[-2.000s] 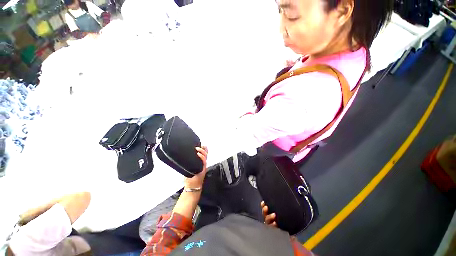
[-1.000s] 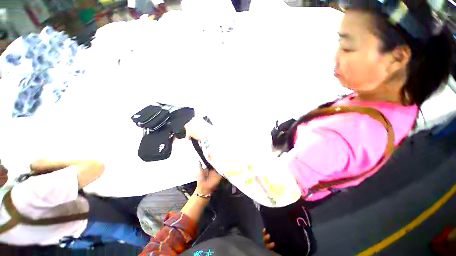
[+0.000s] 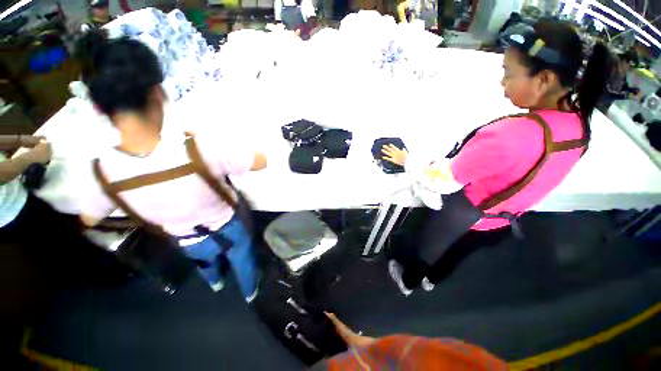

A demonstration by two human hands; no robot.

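Observation:
My right hand (image 3: 343, 330) comes in from the bottom right in an orange plaid sleeve, its fingers at the right side of a black bag (image 3: 293, 327) low in front of me. White marks show on the bag; its lower edge is dark, and I cannot tell if it is one bag or more. My left hand is not in view. Several black bags (image 3: 306, 158) lie grouped on the white table (image 3: 319, 192). Another black bag (image 3: 388, 154) lies to their right under the hand of a person in pink.
The person in pink (image 3: 518, 159) stands at the table's right, a person in a white shirt (image 3: 163, 185) at its left. A grey stool (image 3: 299, 235) stands between them. Another person's arms show at the far left. White and bluish heaps (image 3: 163, 43) lie at the back.
The view has pulled back and lifted from the table. My left hand has gone out of view. The bag it held toward the person in pink now lies on the table under that person's hand.

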